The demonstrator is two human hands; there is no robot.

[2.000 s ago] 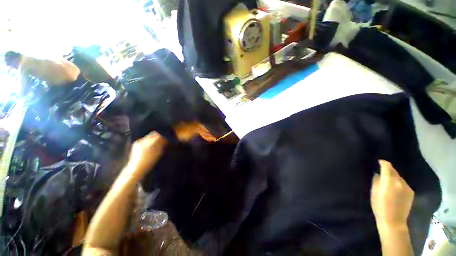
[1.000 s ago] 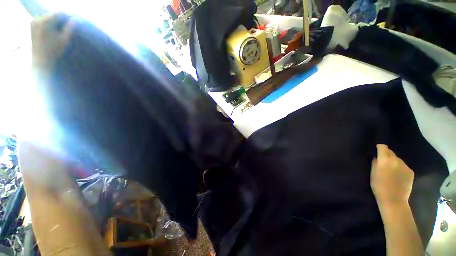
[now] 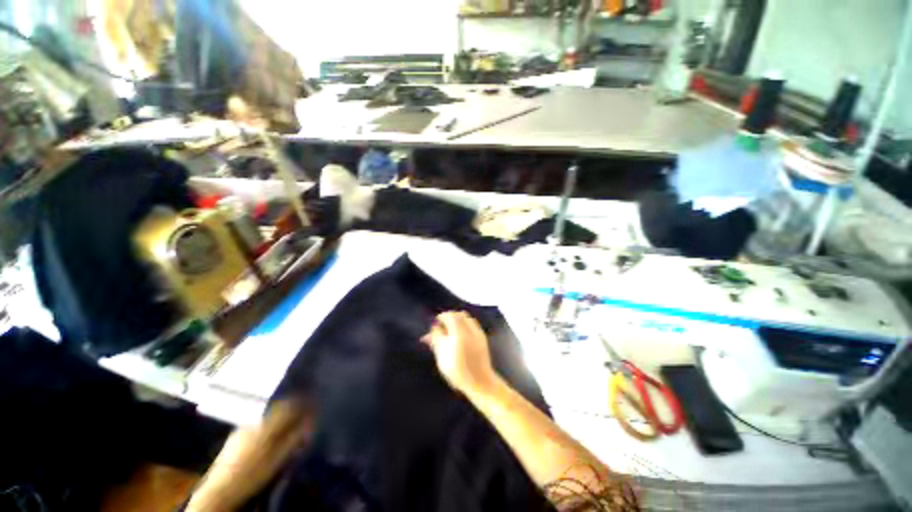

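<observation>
A black cloth panel (image 3: pixel 365 345) lies over the white sewing table and hangs over its front edge. My right hand (image 3: pixel 458 350) is on the panel's upper right part, its fingers curled on the cloth near the edge. My left hand (image 3: pixel 285 428) is blurred at the panel's lower left edge; its fingers cannot be made out. The white sewing machine (image 3: pixel 680 300), with a blue stripe, stands to the right of the cloth. Its needle area (image 3: pixel 562 315) is just right of the panel.
Scissors (image 3: pixel 645 398) and a black phone (image 3: pixel 703 408) lie right of the panel. A yellow block with a dial (image 3: pixel 195 250) stands at the left. Dark cloth (image 3: pixel 60 420) lies at lower left. Thread cones (image 3: pixel 762 105) stand behind the machine. A large pale table (image 3: pixel 610 115) is beyond.
The view has swung right, bringing the machine and scissors in. My left hand has come from the far left, where it held up dark cloth, to the panel's left edge.
</observation>
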